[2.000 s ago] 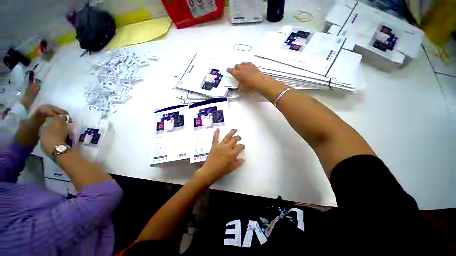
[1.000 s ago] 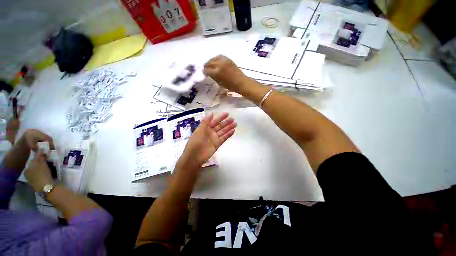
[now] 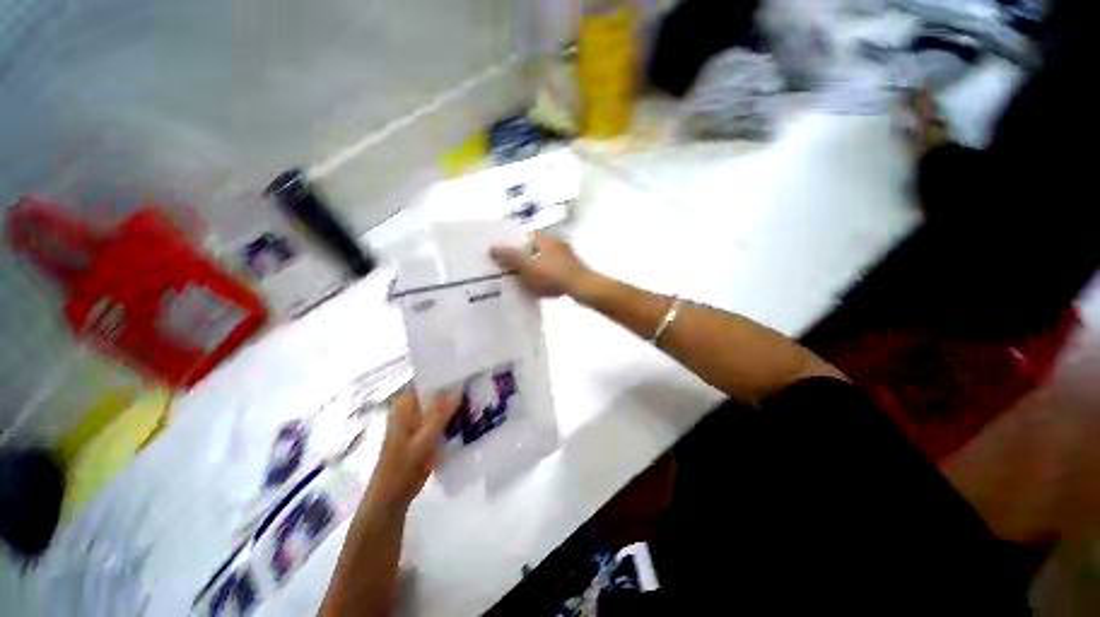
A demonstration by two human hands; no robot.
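Observation:
A flat white printed carton sleeve (image 3: 470, 344) with a dark purple picture and crease lines is held up in front of me, over the table. My right hand (image 3: 545, 265) grips its far end. My left hand (image 3: 414, 444) is at its near left edge, with the thumb on the front by the picture; the fingers behind it are hidden. Two finished retail boxes (image 3: 296, 530) stand side by side at the lower left, blurred. More printed sleeves (image 3: 290, 452) lie just beyond them. The whole view is blurred by motion.
A red carrier bag (image 3: 157, 295), a white box (image 3: 280, 259) and a black tumbler (image 3: 320, 223) are by the wall. More sleeves (image 3: 531, 191) lie at the back of the table (image 3: 700, 241). Grey bagged parts (image 3: 736, 97) and another person's dark sleeve are at the far right.
The view has swung to the right. A flat sleeve is now held in both my hands; my left hand was open and empty before. The purple-clothed neighbour has left the view.

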